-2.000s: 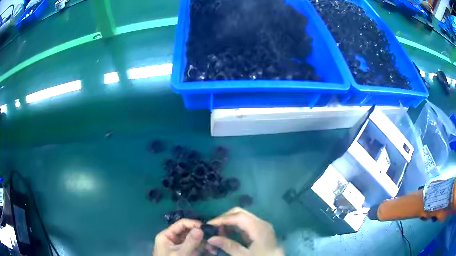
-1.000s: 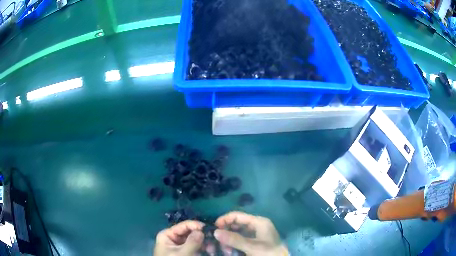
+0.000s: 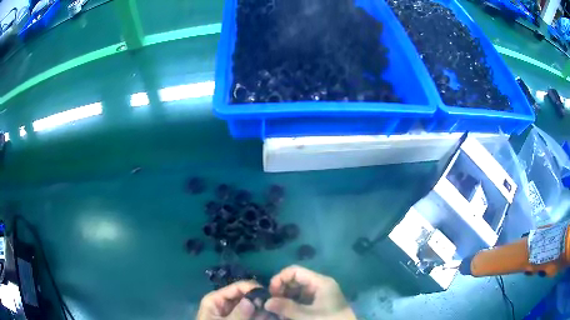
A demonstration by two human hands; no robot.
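My left hand [image 3: 229,302] and my right hand [image 3: 310,296] are close together at the bottom edge, partly cut off by it. Between their fingertips they hold a small black ring part [image 3: 257,296], largely covered by the fingers. It is too blurred to tell whether it is one piece or two. A loose pile of black rings [image 3: 250,215] lies on the green bench mat just beyond my hands, with a few single rings around it. A small cluster of dark, glinting parts [image 3: 226,274] lies between the pile and my left hand.
Two blue bins [image 3: 325,109] full of black parts stand at the back by a white block [image 3: 350,152]. At right are a white screw feeder [image 3: 475,194], an orange screwdriver [image 3: 519,257] and a clear plastic bag [image 3: 542,169]. A dark box [image 3: 25,275] with a cable stands at left.
My hands stay at the bottom edge and have shifted slightly, turning the small black part between the fingertips. The pile and the tools have not visibly moved.
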